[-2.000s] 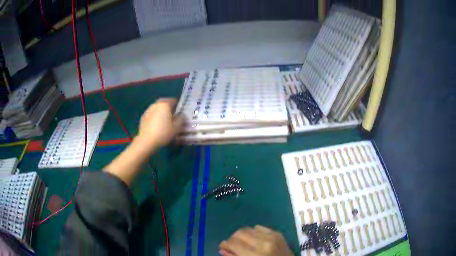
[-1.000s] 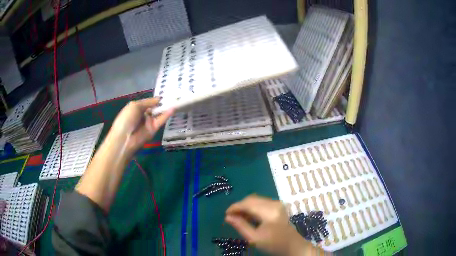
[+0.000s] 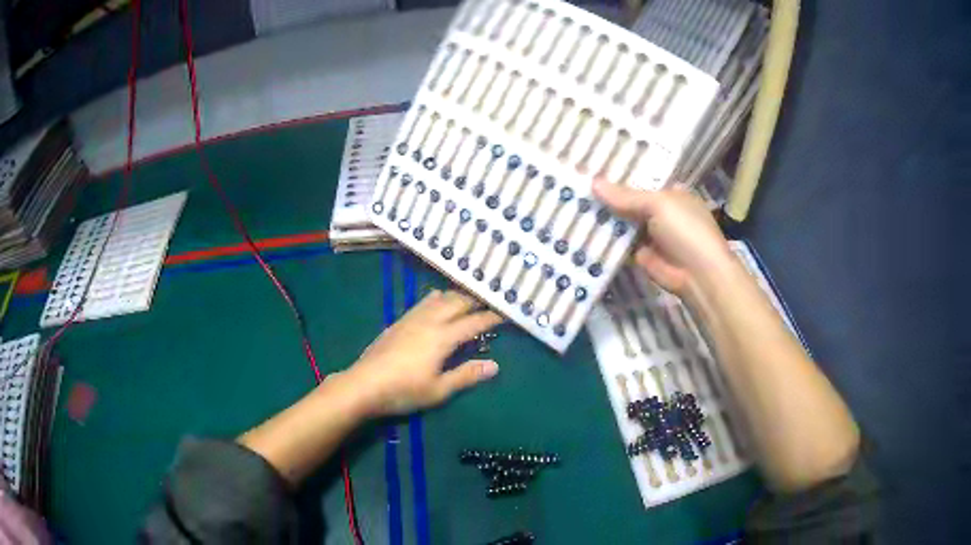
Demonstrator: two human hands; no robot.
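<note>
My right hand (image 3: 673,236) grips the right edge of a white slotted tray (image 3: 554,80), held tilted up above the mat. Small dark discs sit in the tray's lower two rows; the upper slots hold none that I can see. My left hand (image 3: 421,353) is low over the green mat, fingers spread, fingertips by the tray's lower edge. A small dark disc stack (image 3: 482,343) shows between its fingers and thumb; contact is unclear. Another group of black beaded stacks (image 3: 509,468) lies nearer me, and part of one more (image 3: 516,540) shows at the bottom edge.
The right-hand tray (image 3: 665,490) carries a dark disc heap (image 3: 669,426), partly behind my right forearm. Stacked trays (image 3: 362,181) stand behind the held tray. Leaning trays (image 3: 735,106) stand beside the yellow tube (image 3: 769,117). Red wires (image 3: 272,271) cross the left side. More trays (image 3: 112,261) lie left.
The slotted tray passed from my left hand to my right, moved right and now faces me. My left hand came down to the mat by the small stack.
</note>
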